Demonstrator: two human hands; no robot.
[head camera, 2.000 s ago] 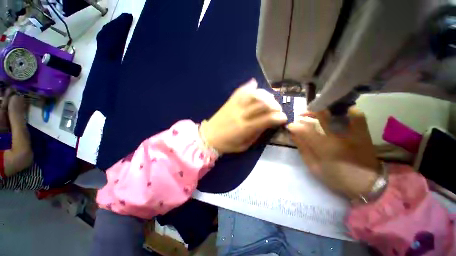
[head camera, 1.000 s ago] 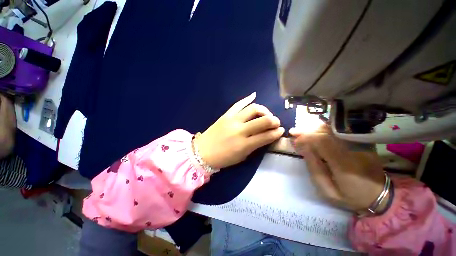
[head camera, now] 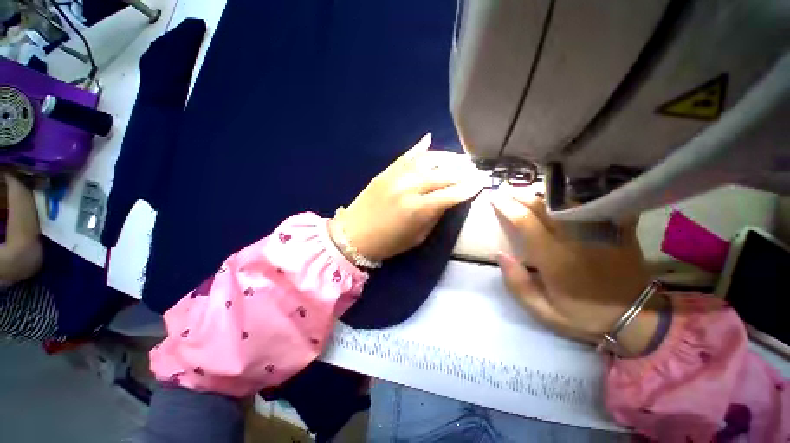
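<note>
A large navy cut panel lies flat on the white table, its edge running to the sewing machine's needle area. My left hand rests on the panel, palm down, fingertips at the edge beside the presser foot. My right hand is under the machine head, fingertips close to the panel's edge at the foot. Whether its fingers pinch the fabric cannot be told. The needle is not clearly visible in the glare.
Another navy piece lies left. A purple machine and a person's arm are at far left. A magenta scrap and a black phone-like rectangle lie right. The table's front edge has ruler marks.
The view has shifted between frames. My left fingertips are now closer to the presser foot. My right hand has also moved up nearer the foot, with its fingers more spread.
</note>
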